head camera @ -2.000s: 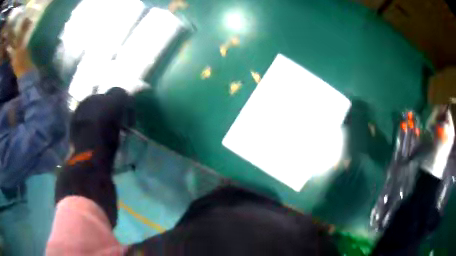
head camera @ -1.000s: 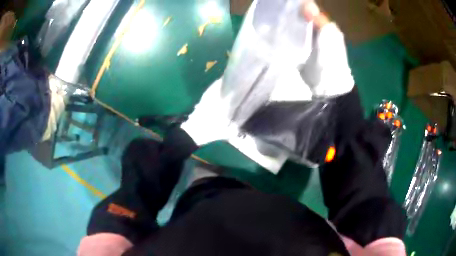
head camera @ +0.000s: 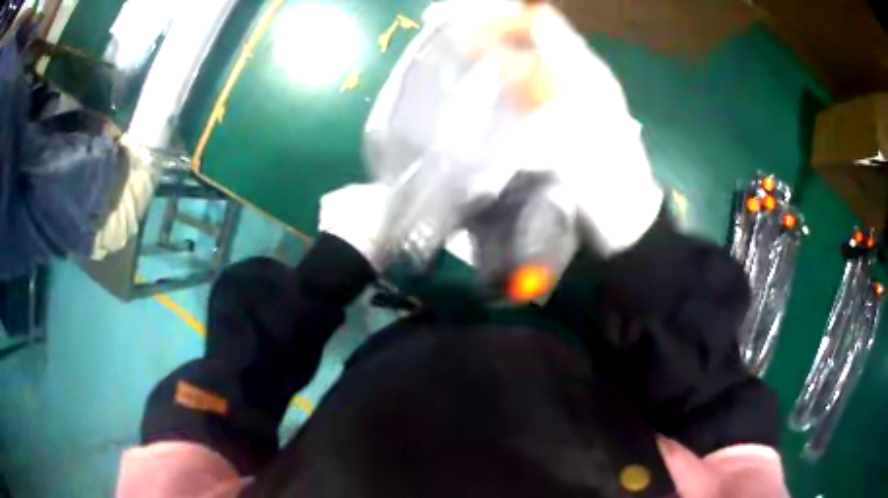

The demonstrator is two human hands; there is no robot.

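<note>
A wrinkled, milky clear plastic bag [head camera: 409,117] is held in front of me over the near edge of the bench. A bagged black part [head camera: 511,219] with an orange tip hangs at its lower side, blurred. My right hand [head camera: 594,136], in a white glove with bare fingertips, grips the upper part of the bag. My left hand [head camera: 355,219], in a white glove, holds the bag's lower left side; its fingers are mostly hidden. Whether a white tray lies inside is lost in glare.
Bagged black parts with orange tips [head camera: 764,282] lie in two groups at right on the green bench [head camera: 672,88]. A brown carton [head camera: 847,136] stands beyond them. Wrapped white packs [head camera: 180,73] lie at upper left, near another worker's sleeve [head camera: 58,185] and a metal stool [head camera: 185,229].
The bag and black part have come closer to my body, and the orange tip has moved left. My right hand has shifted left and down; my left hand stays on the bag's left side.
</note>
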